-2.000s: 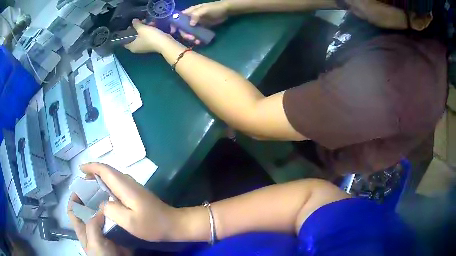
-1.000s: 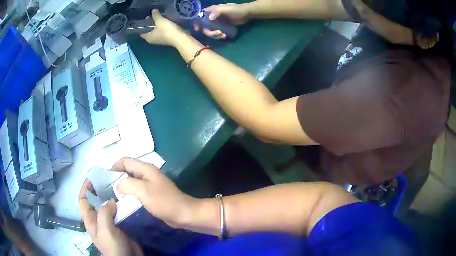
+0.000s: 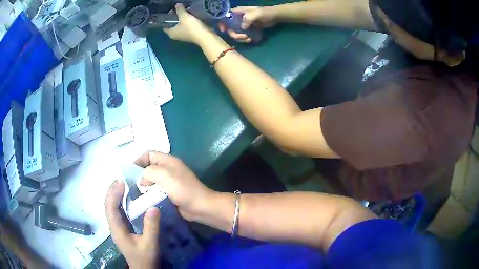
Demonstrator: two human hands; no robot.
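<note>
A small open carton (image 3: 148,204), white with a dark side, is held upright-tilted at the lower centre, with its white end flaps raised. My right hand (image 3: 170,181), with a bangle on the wrist, grips its far side and top edge. My left hand (image 3: 131,231) is around the near end, fingers at the flap and thumb on the carton's side. The inside of the carton is mostly hidden by fingers. A dark handheld fan (image 3: 63,220) lies on the white sheet to the left.
Printed fan cartons (image 3: 81,102) stand and lean in a row at left, beside a blue bin (image 3: 23,63). Flat cartons (image 3: 144,68) lie at the green table's (image 3: 231,105) edge. A neighbour's arms (image 3: 257,97) reach across, holding a fan (image 3: 215,8).
The view has shifted, so the surroundings sit further right and slightly lower. My hands and the carton have moved right; my left thumb now lies apart from the fingers along the carton's side.
</note>
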